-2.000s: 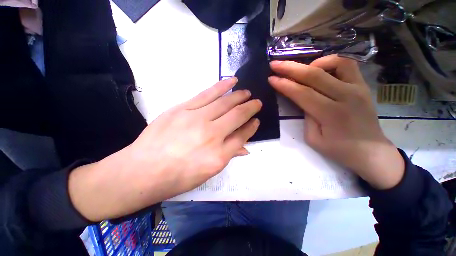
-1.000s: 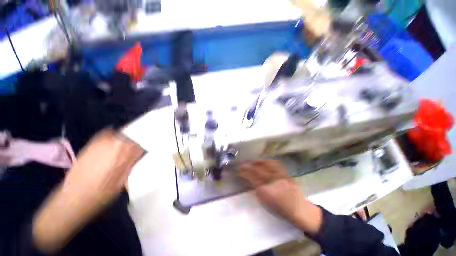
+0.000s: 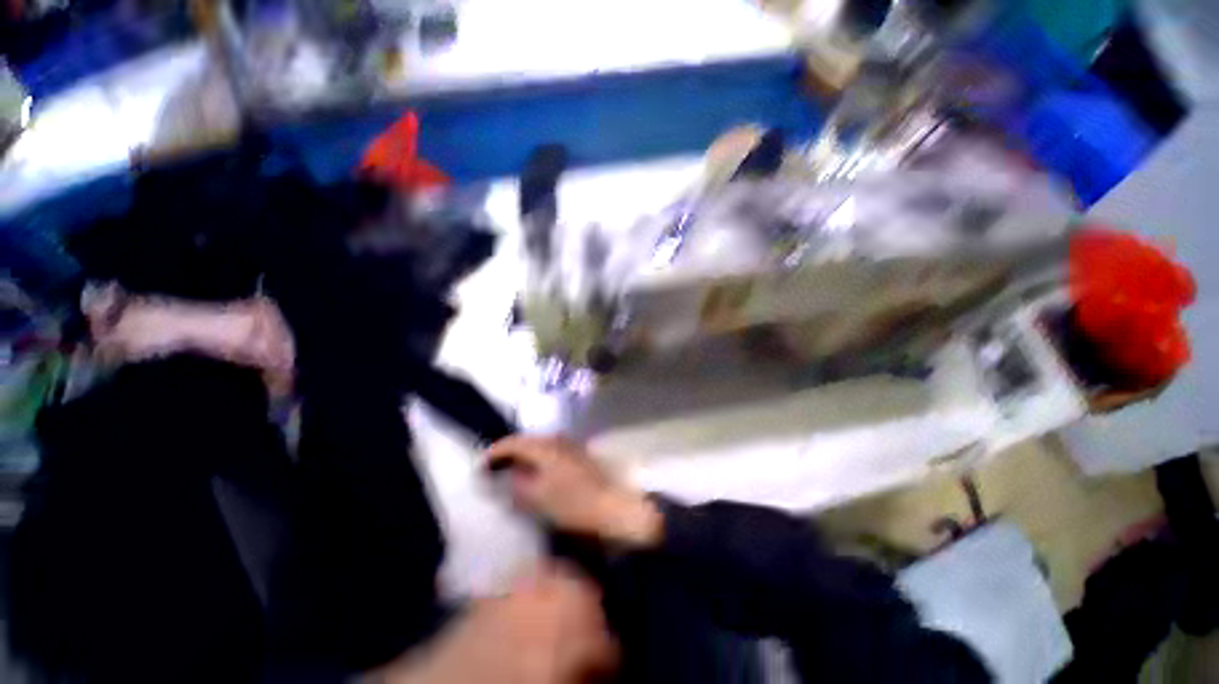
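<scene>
The picture is blurred. My right hand (image 3: 572,489) is at the table's front part, left of the machine, with its fingertips closed on the end of a black fabric strip (image 3: 461,401). The strip runs up and left towards the heap. My left hand (image 3: 515,635) is at the bottom edge, partly cut off and blurred; its fingers cannot be made out. The black garment pieces (image 3: 354,494) form a large heap at left, with a pink cloth (image 3: 194,330) on it. The sewing machine (image 3: 802,301) stands to the right of the heap.
The white table (image 3: 802,448) runs along the machine's near side. A supply box (image 3: 1123,398) with a red-orange bundle (image 3: 1134,307) is at the right. Another red-orange thing (image 3: 404,154) lies behind the heap. A person's dark sleeve or leg shows at the lower right.
The view has swung up from the close table view. My right hand has left the needle area and moved left and nearer, now on black fabric. My left hand has moved down and right.
</scene>
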